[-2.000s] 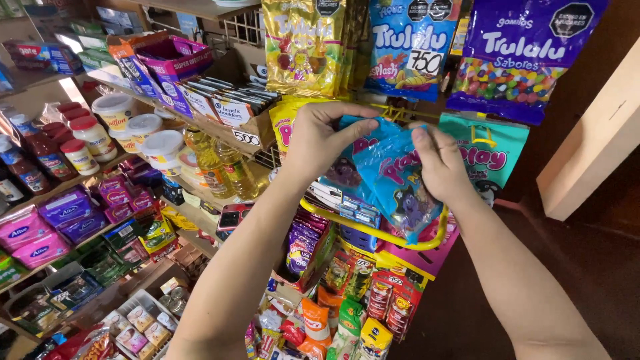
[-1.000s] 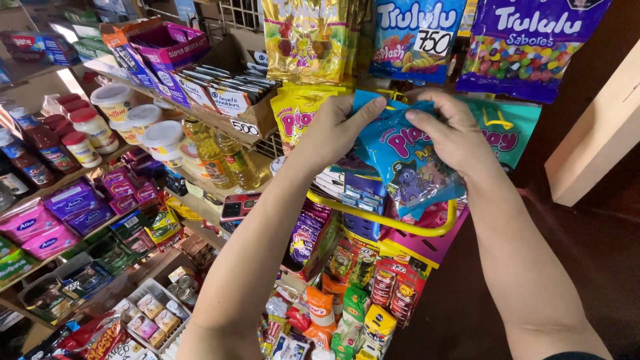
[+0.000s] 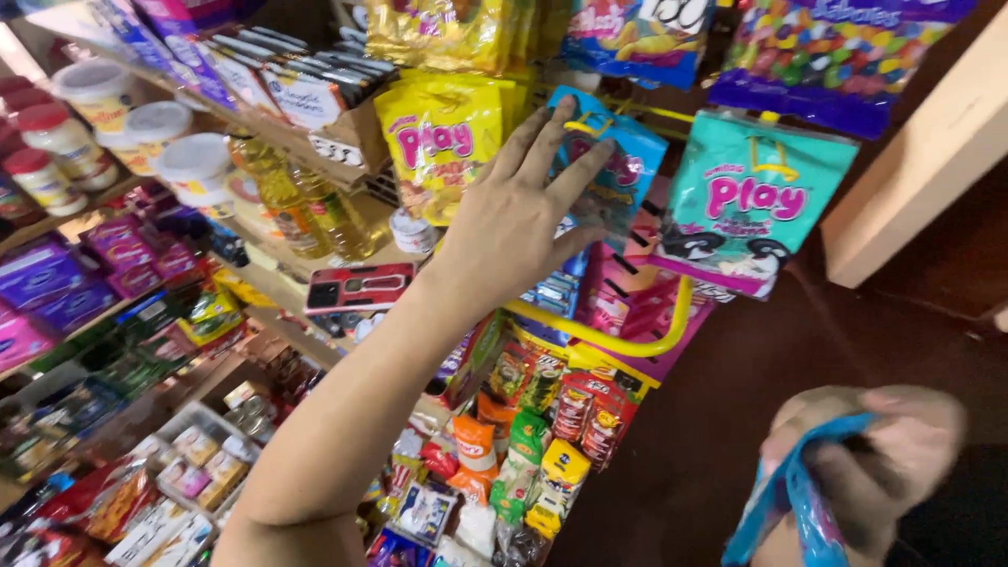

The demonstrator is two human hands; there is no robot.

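Note:
My left hand [image 3: 516,213] rests with spread fingers on a blue candy bag [image 3: 618,169] that hangs from a yellow wire hook; whether it grips the bag cannot be told. At the lower right, my right hand [image 3: 874,465] is blurred and closed on another blue candy bag [image 3: 811,496], which is bent over in its fingers. Yellow candy bags [image 3: 445,150] hang just left of my left hand, and a teal candy bag [image 3: 760,197] hangs to its right. A yellow rail [image 3: 630,345] curves below them.
Purple jelly-bean bags [image 3: 843,63] hang above. Cooking oil bottles [image 3: 291,205], tubs [image 3: 193,165] and a red phone case [image 3: 362,287] sit on shelves at the left. Small packets hang below the rail. A wooden post [image 3: 921,150] stands at the right.
My hands were together at a blue bag in front of the rack. My right hand has moved down and to the right with a blue bag; my left hand is on the hanging one.

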